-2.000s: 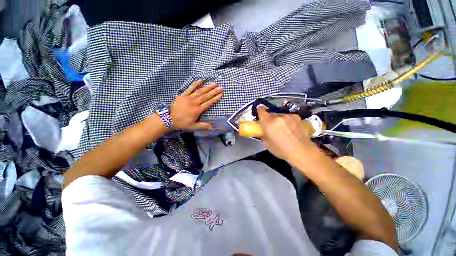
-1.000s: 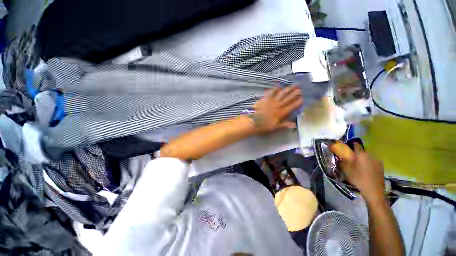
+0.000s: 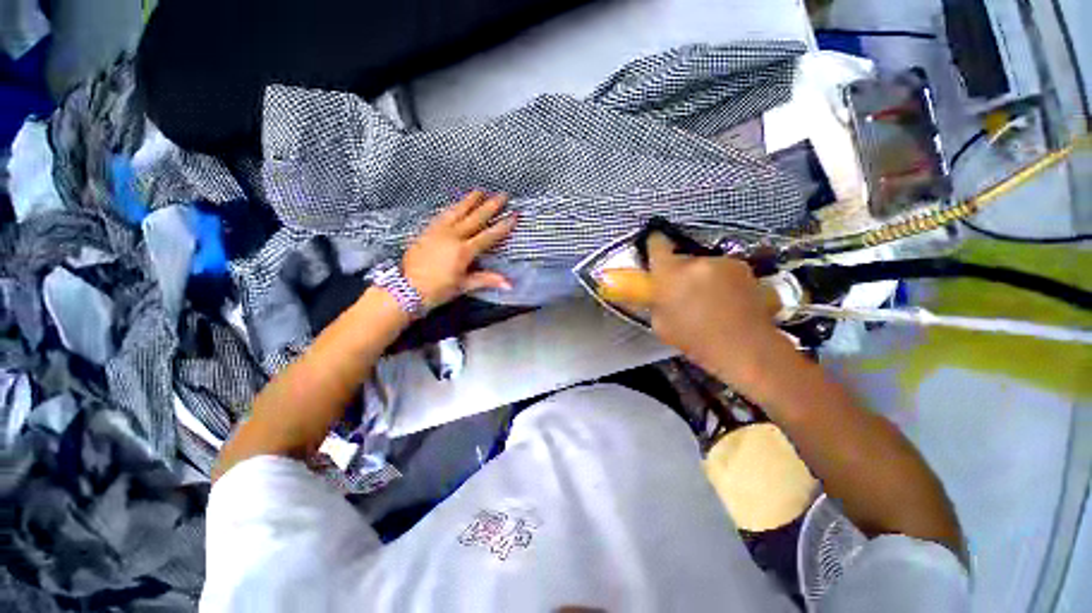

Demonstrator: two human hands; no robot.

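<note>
A black-and-white checked garment lies across the board, its right end reaching the white cloth. A plain grey-blue strip of cloth shows along its near edge. My left hand lies on the near part of the garment with fingers spread, holding nothing. My right hand grips the yellow handle of the steam iron. The iron's tip points left and rests at the garment's near edge, right of my left hand. The narrow board under the garment is mostly hidden.
A heap of checked, grey and white pieces with blue strips is at left. A large black board stands behind. The metal iron rest is at upper right, beside a white cloth. Hoses trail right over a yellow-green sheet. A fan is at lower right.
Since one second ago my left hand has moved left along the garment. The iron has come from the right onto the garment's near edge. The garment lies bunched differently, its left end drawn inward.
</note>
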